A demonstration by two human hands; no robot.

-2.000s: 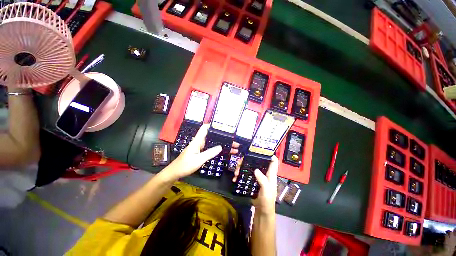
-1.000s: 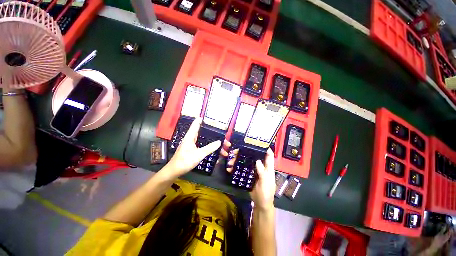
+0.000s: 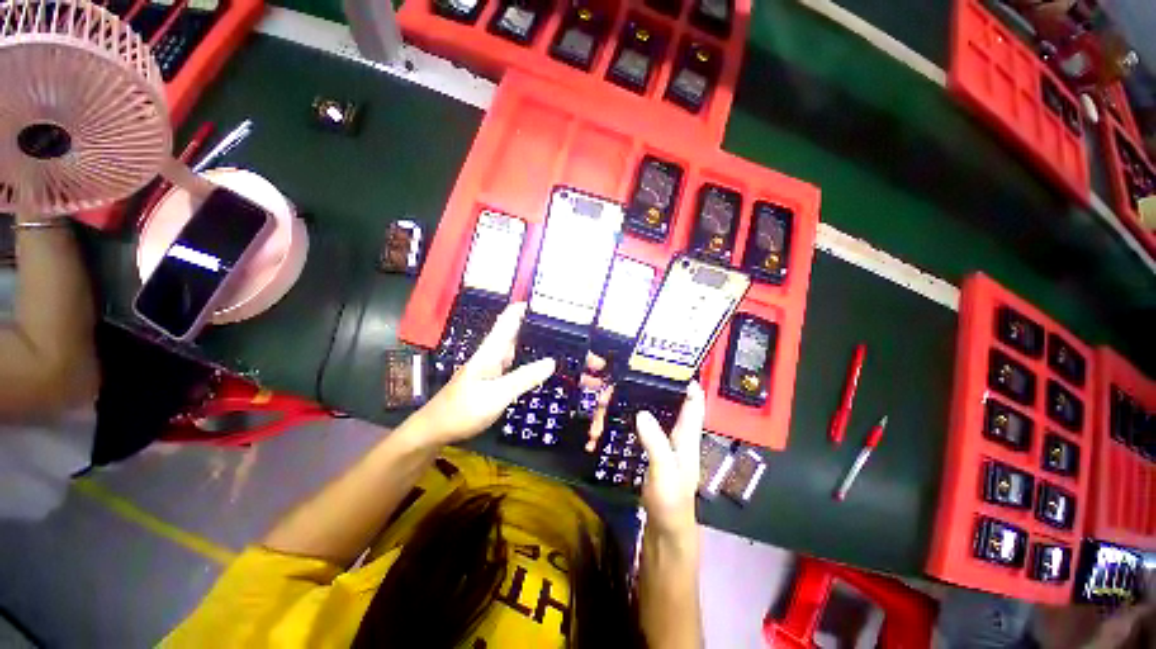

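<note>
My left hand point(image 3: 479, 387) holds an open flip phone point(image 3: 574, 260) with a bright white screen, thumb over the keypad's upper part. My right hand point(image 3: 672, 444) holds a second open flip phone point(image 3: 688, 317), tilted, its screen pale with dark marks near the lower edge, thumb at the keypad. Both are held above the red phone tray point(image 3: 507, 127). Two more open phones with lit screens lie in the tray, one at the left point(image 3: 494, 254) and one between the held phones point(image 3: 626, 299). Several closed flip phones point(image 3: 655, 197) sit in its right pockets.
A pink fan point(image 3: 76, 114) stands left, a smartphone point(image 3: 203, 264) on its base. Small dark parts point(image 3: 403, 246) lie beside the tray. A red pen point(image 3: 849, 393) and a red-white marker point(image 3: 862, 456) lie right, before another phone tray point(image 3: 953, 507). Another person's arm point(image 3: 51, 317) shows left.
The tray behind has shifted right against the near tray. Both hands keep holding their phones, with the right thumb slightly moved. The right-hand phone's screen went from text to nearly plain, then to dark marks low down.
</note>
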